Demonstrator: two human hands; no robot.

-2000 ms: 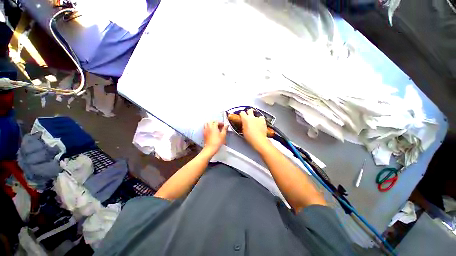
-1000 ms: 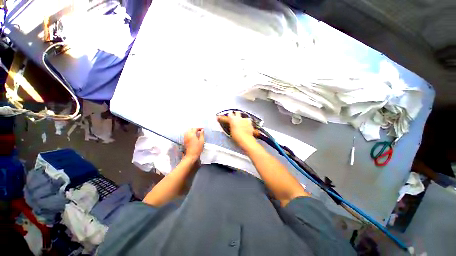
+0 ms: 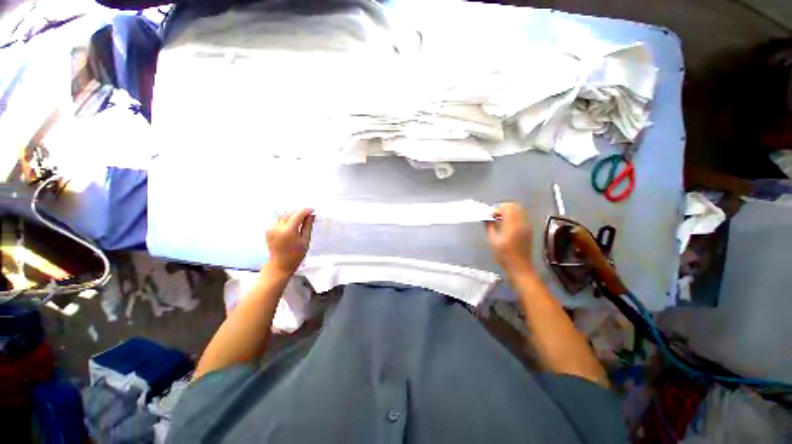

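A long narrow white collar piece (image 3: pixel 399 212) is stretched between my two hands over the table. My left hand (image 3: pixel 290 238) pinches its left end. My right hand (image 3: pixel 511 232) pinches its right end. The finished stack of white curved strips (image 3: pixel 399 270) lies at the table edge against my body. The steam iron (image 3: pixel 569 251), with a dark plate and brown handle, stands to the right of my right hand, and neither hand touches it.
The pile of white cut pieces (image 3: pixel 434 130) lies on the far side of the table (image 3: pixel 512 179). Scissors (image 3: pixel 614 178) and a thin white marking pen (image 3: pixel 558 199) lie at the right. The blue hose (image 3: pixel 664 347) runs off right. Cloth heaps lie on the floor at left.
My right hand has let go of the iron, which now stands further right. Both hands now hold the white piece by its ends. The view has turned and shifted.
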